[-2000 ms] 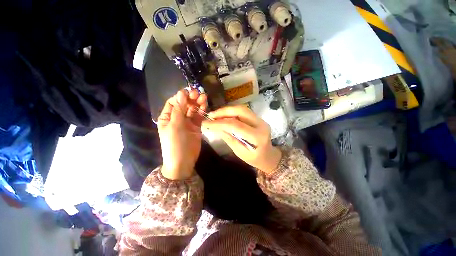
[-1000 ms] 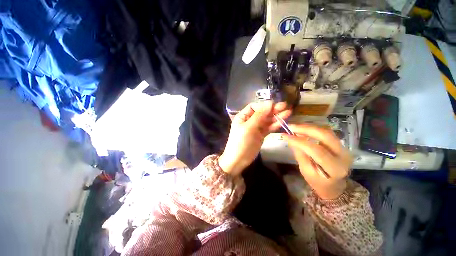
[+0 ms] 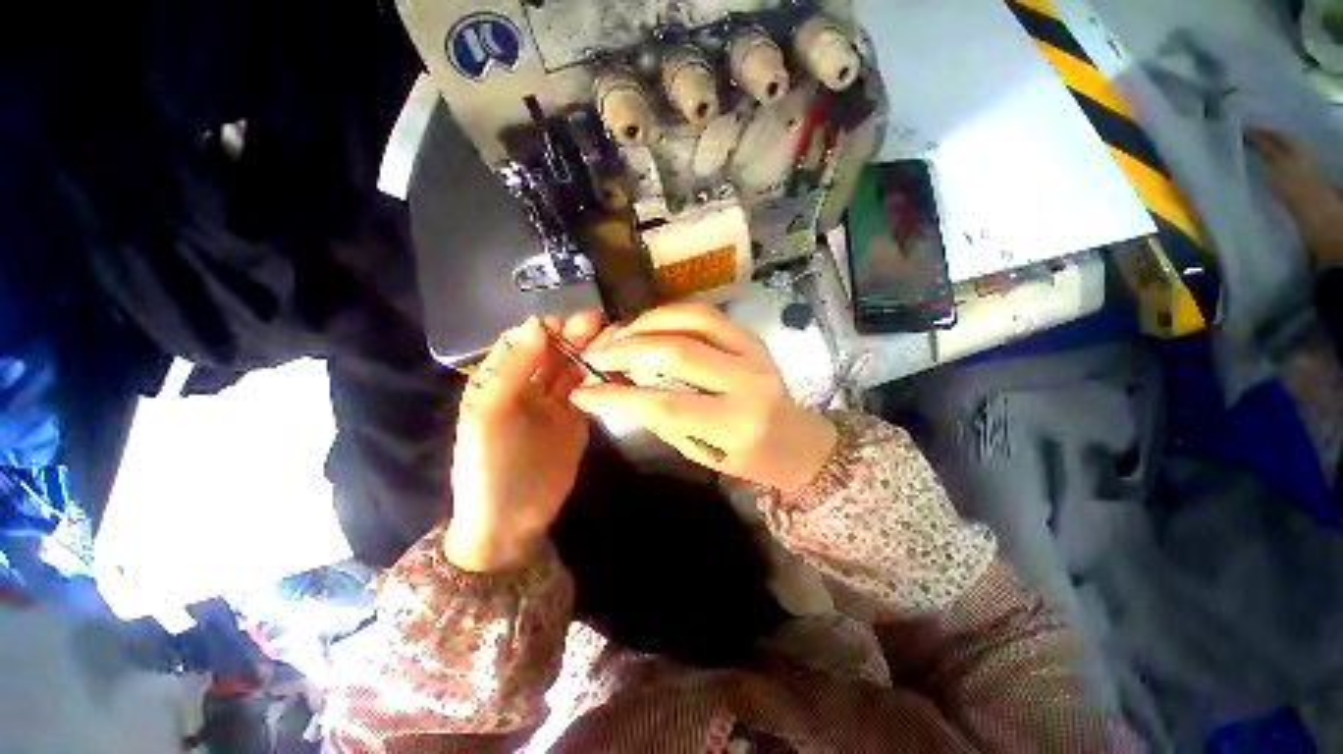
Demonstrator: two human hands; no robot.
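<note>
My right hand [image 3: 707,390] holds thin metal tweezers [image 3: 577,355], their tips at the fingertips of my left hand. My left hand [image 3: 516,420] has its thumb and fingers pinched together around something too fine to make out, possibly thread. Both hands are just in front of the needle area [image 3: 552,243] of the cream overlock machine [image 3: 486,103]. Black cloth [image 3: 648,545] lies across my lap below the hands.
Four beige knobs [image 3: 688,86] line the machine. A smartphone [image 3: 900,248] and white paper [image 3: 1002,148] lie right, beside yellow-black tape [image 3: 1119,125]. Dark cloth [image 3: 221,192] and a bright white sheet [image 3: 221,479] are left. Another person's hand [image 3: 1299,184] shows far right.
The view swung right and back. Both hands are slightly lower and away from the needle area than two seconds ago, leaving the presser foot more exposed. The tweezers stay in my right hand.
</note>
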